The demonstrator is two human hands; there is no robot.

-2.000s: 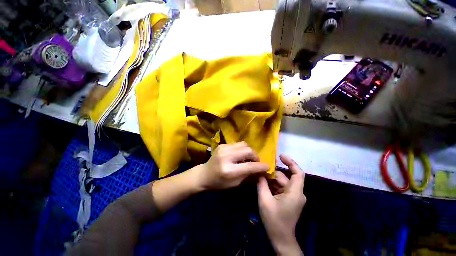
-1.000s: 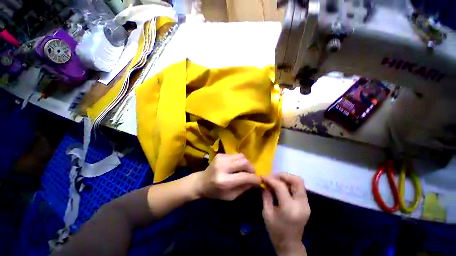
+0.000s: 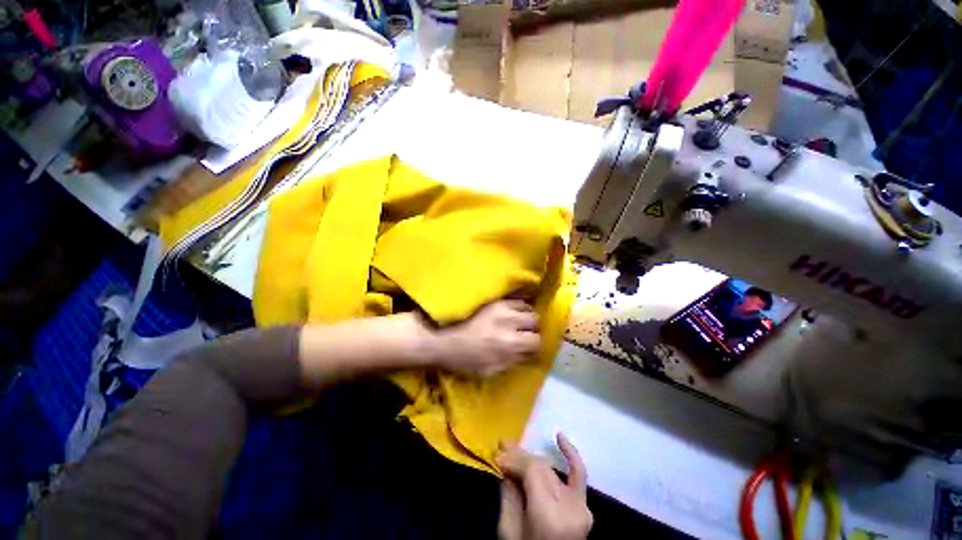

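Note:
The mustard-yellow garment piece (image 3: 454, 237) lies in loose folds left of the sewing machine (image 3: 738, 211), its right edge running under the machine head. The needle and presser foot are too dark and small to make out. My left hand (image 3: 494, 335) lies on the cloth below the machine head, fingers curled on a fold. My right hand (image 3: 546, 498) pinches the near corner of the cloth at the table's front edge, its index finger raised. The lower part of the cloth hangs over the table edge.
Red and yellow scissors (image 3: 781, 496) lie at the lower right. A lit phone (image 3: 728, 322) lies under the machine arm. Striped yellow pieces (image 3: 264, 174) and a purple device (image 3: 132, 90) are at left, above a blue basket (image 3: 79, 327). A cardboard box (image 3: 591, 63) stands behind.
My left hand has moved from the near edge up onto the cloth, apart from my right hand. The near corner has shifted left and down. The view has shifted, showing more of the machine top.

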